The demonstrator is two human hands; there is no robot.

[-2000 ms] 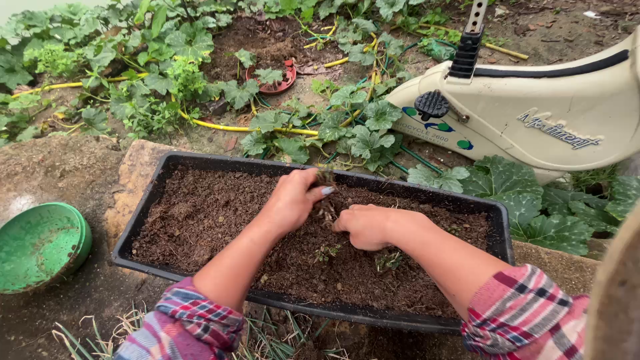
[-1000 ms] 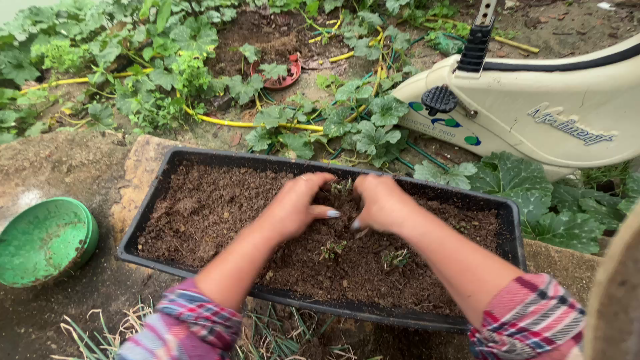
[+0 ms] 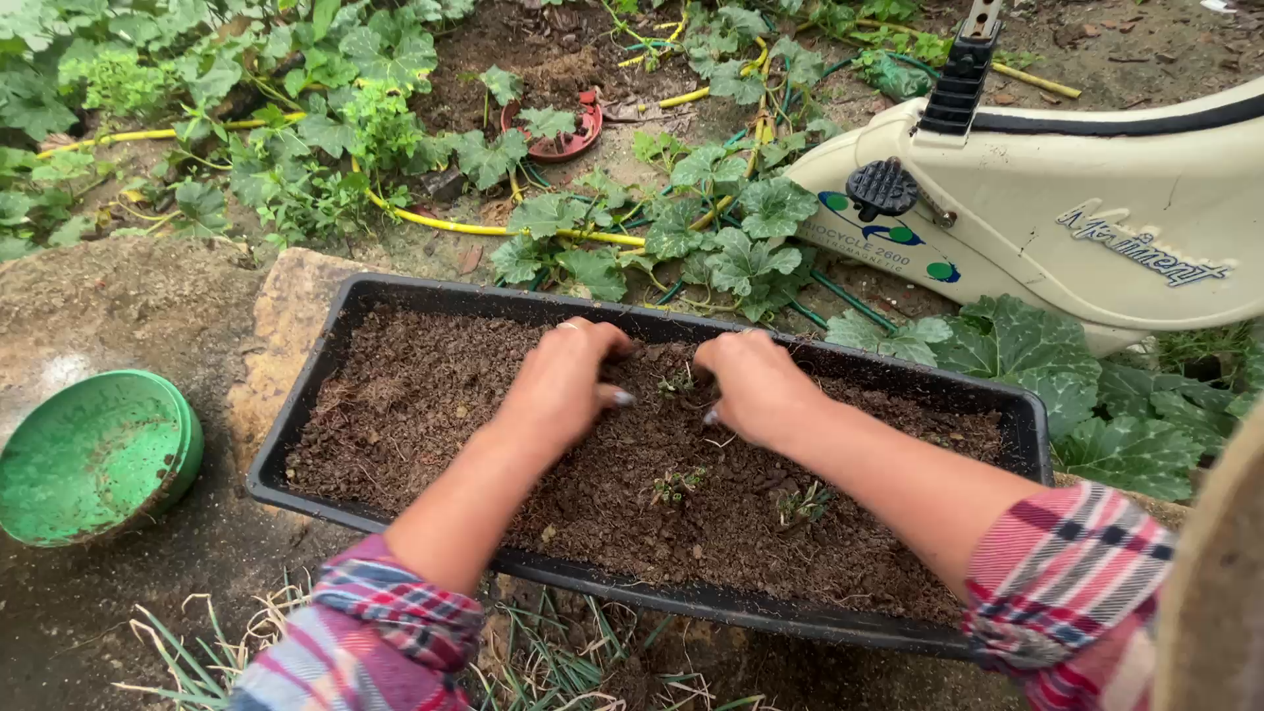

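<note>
A long black plastic planter trough (image 3: 296, 400) holds dark brown soil (image 3: 415, 395). Near its far wall, a small green seedling (image 3: 675, 381) stands between my hands. My left hand (image 3: 573, 380) rests on the soil to the seedling's left, fingers apart. My right hand (image 3: 755, 385) is at the seedling's right, fingers curled down to the soil; whether anything is between its fingertips is hidden. Nearer to me, another small seedling (image 3: 677, 485) and a third (image 3: 803, 504) to its right poke out of the soil.
A green plastic bowl (image 3: 99, 459) stands on the stone ground at the left. Behind the trough are squash-like vines (image 3: 746, 262), a yellow hose (image 3: 474, 229) and a red pot saucer (image 3: 563, 133). A cream exercise bike (image 3: 1037, 197) lies at the right. Onion-like leaves (image 3: 563, 652) are in front.
My hands were close together over the soil two seconds ago; they have moved apart, and the seedling between them now shows.
</note>
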